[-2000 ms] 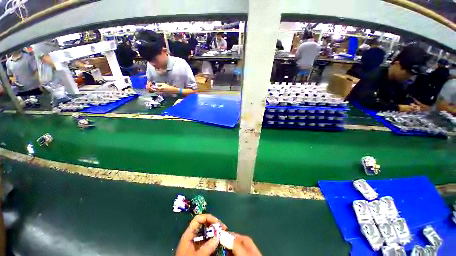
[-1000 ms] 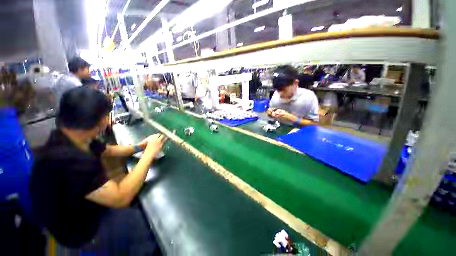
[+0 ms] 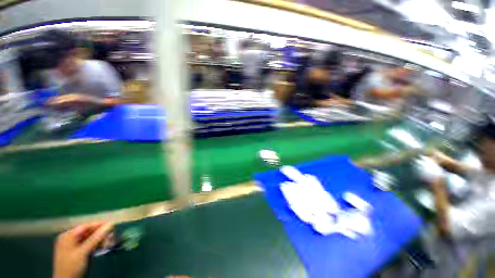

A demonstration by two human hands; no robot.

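Observation:
The picture is blurred by motion. My left hand (image 3: 80,245) is at the lower left over the dark green bench, its fingertips at a small white and dark part-built unit (image 3: 105,244). Whether the fingers grip it cannot be told. A green circuit board (image 3: 131,238) lies just right of it on the bench. Only a sliver of skin, likely my right hand (image 3: 178,276), shows at the bottom edge; its fingers and anything in it are out of the picture.
A blue sheet (image 3: 347,255) at right bears a cluster of white housed units (image 3: 312,203). A white unit (image 3: 269,157) and a small white thing (image 3: 206,183) are on the green belt (image 3: 108,168). A white post (image 3: 176,108) stands ahead. People sit opposite and at right.
The view swung left, then back to the right. My hands were together on a white part; now my left hand is apart, at the unit on the bench, and my right is almost out of view.

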